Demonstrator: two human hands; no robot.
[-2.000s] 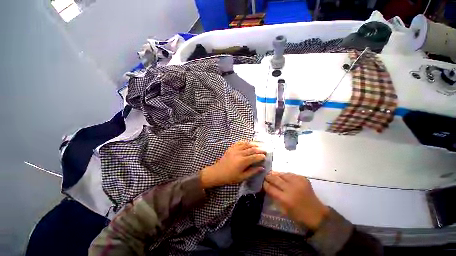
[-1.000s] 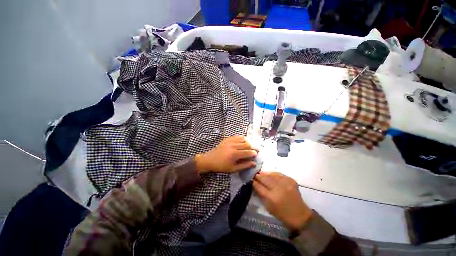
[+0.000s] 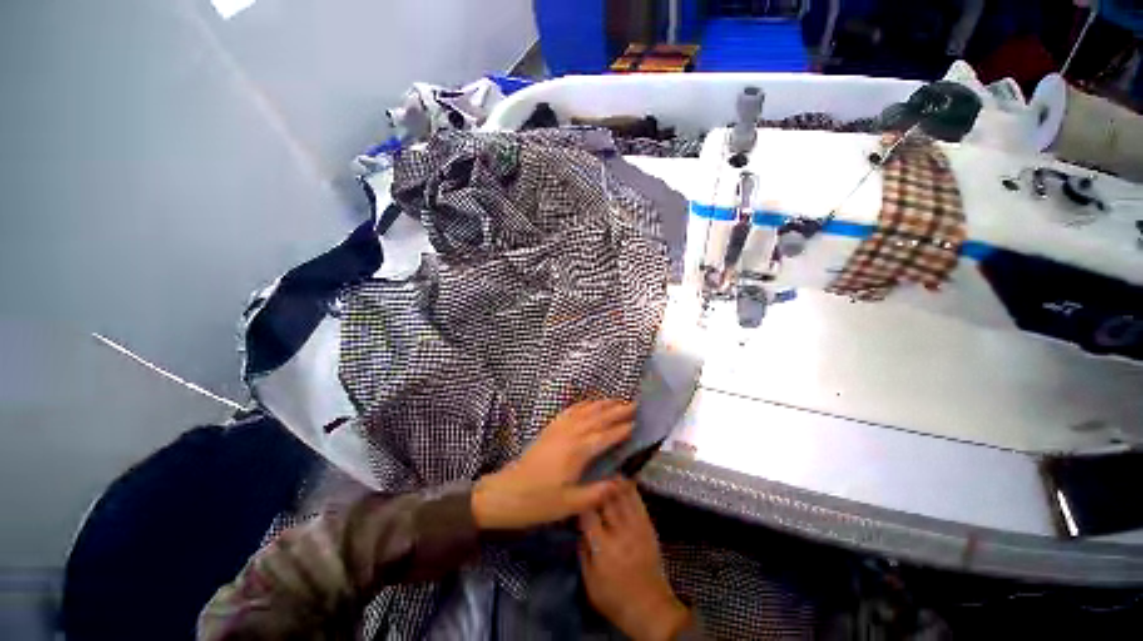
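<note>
The small-checked fabric (image 3: 539, 301) lies crumpled on the machine bed, left of the presser foot (image 3: 717, 286). A grey strip (image 3: 667, 388) runs along its right edge, with a dark piece (image 3: 639, 458) below it. My left hand (image 3: 558, 470) is on the checked fabric and grey strip, fingertips at the strip's edge. My right hand (image 3: 623, 551) is just below, its fingertips meeting my left hand and pinching the cloth near the table's front edge. What the fingertips grip is partly hidden.
The white sewing machine head (image 3: 815, 188) carries a plaid scrap (image 3: 925, 213). A thread cone (image 3: 1090, 125) and green cap-like item (image 3: 934, 110) are behind it. A black flat rectangle (image 3: 1103, 491) lies at right. Dark navy cloth (image 3: 188, 526) is lower left, and a pale wall (image 3: 151, 188) stands left.
Both hands have moved down and towards me, away from the needle, with the grey strip's edge. The strip now shows below the presser foot. The camera view has also shifted.
</note>
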